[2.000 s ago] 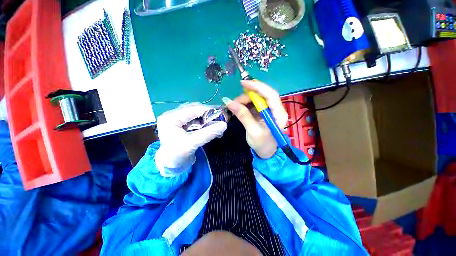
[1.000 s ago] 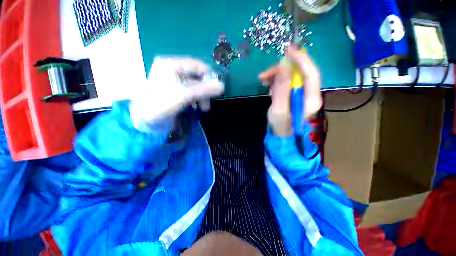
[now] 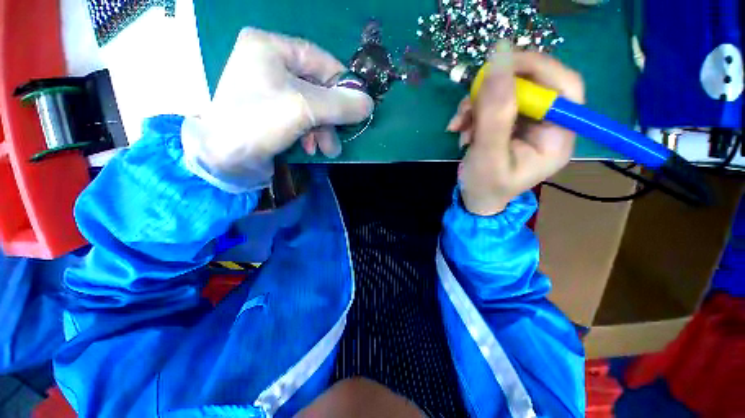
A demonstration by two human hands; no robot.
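Note:
My left hand (image 3: 282, 102), in a white glove with bare fingertips showing below, pinches the figure-eight assembly (image 3: 351, 83) at the mat's front part. Only a small rounded edge of the assembly shows; the rest is hidden by the fingers. A thin curved solder wire (image 3: 360, 131) shows just below the fingertips. My right hand (image 3: 523, 122), bare, holds the soldering iron (image 3: 584, 118) by its yellow grip. Its tip points left toward a small dark spiky cluster (image 3: 373, 67) on the green mat, with a gap between. A heap of tiny components (image 3: 482, 31) lies beyond the iron.
A solder spool (image 3: 54, 118) on a black holder stands at the left beside a red tray (image 3: 18, 175). Patterned strips (image 3: 122, 15) lie on the white top. A blue iron stand (image 3: 690, 69) is at the right. An open cardboard box (image 3: 653, 245) sits below the bench edge at the right.
The left hand has moved forward to beside the dark cluster. The iron has swung from nearly upright to pointing left. The view has shifted closer over the mat.

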